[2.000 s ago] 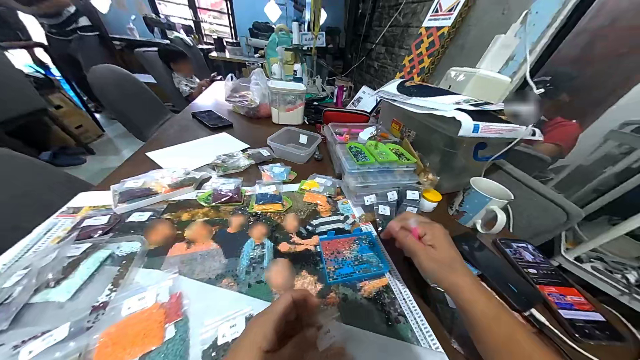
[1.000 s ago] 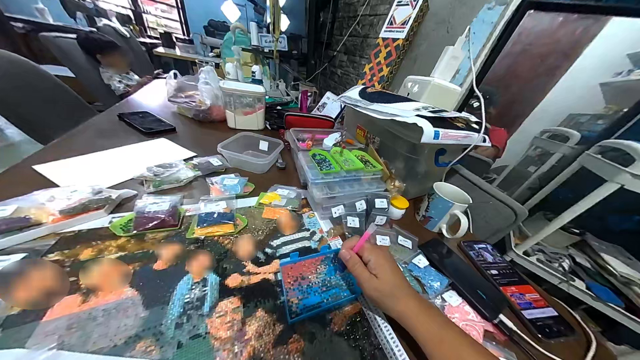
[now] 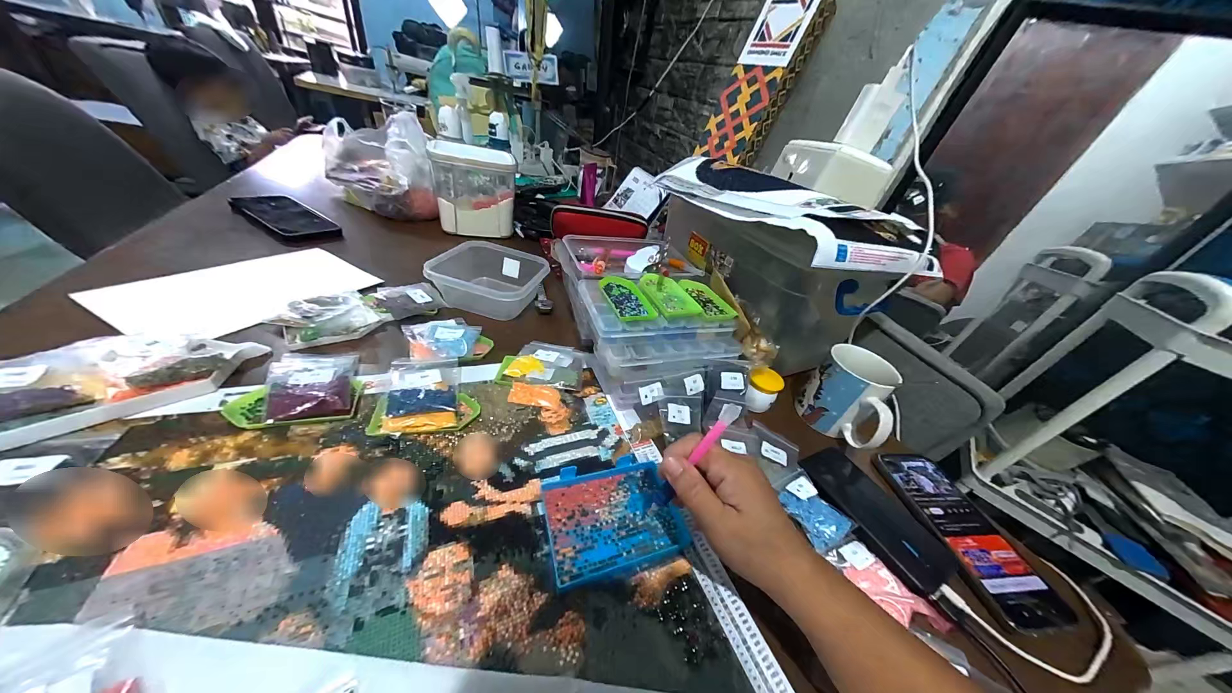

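Observation:
My right hand (image 3: pixel 736 505) holds a pink diamond-painting pen (image 3: pixel 714 435) between thumb and fingers, its pale tip pointing up and right. The hand is at the right edge of a blue plastic tray (image 3: pixel 608 525) filled with red, blue and dark beads. This tray lies on a partly beaded diamond-painting canvas (image 3: pixel 356 577) that shows a group of people. Small bags of beads on green trays, one purple (image 3: pixel 310 388) and one dark blue and yellow (image 3: pixel 421 399), stand along the canvas's far edge. My left hand is out of view.
Stacked clear plastic boxes (image 3: pixel 654 346) with green bead trays (image 3: pixel 671 296) stand behind the blue tray. To the right are a mug (image 3: pixel 847 390), a black power bank (image 3: pixel 876 520) and a lit phone (image 3: pixel 977 539) with a cable. An open clear container (image 3: pixel 486 279) sits farther back. Someone sits at the far left.
My left hand, over the canvas two seconds ago, has left the view. My right hand has come to the blue tray's edge, and the pink pen now shows clearly. The view has turned.

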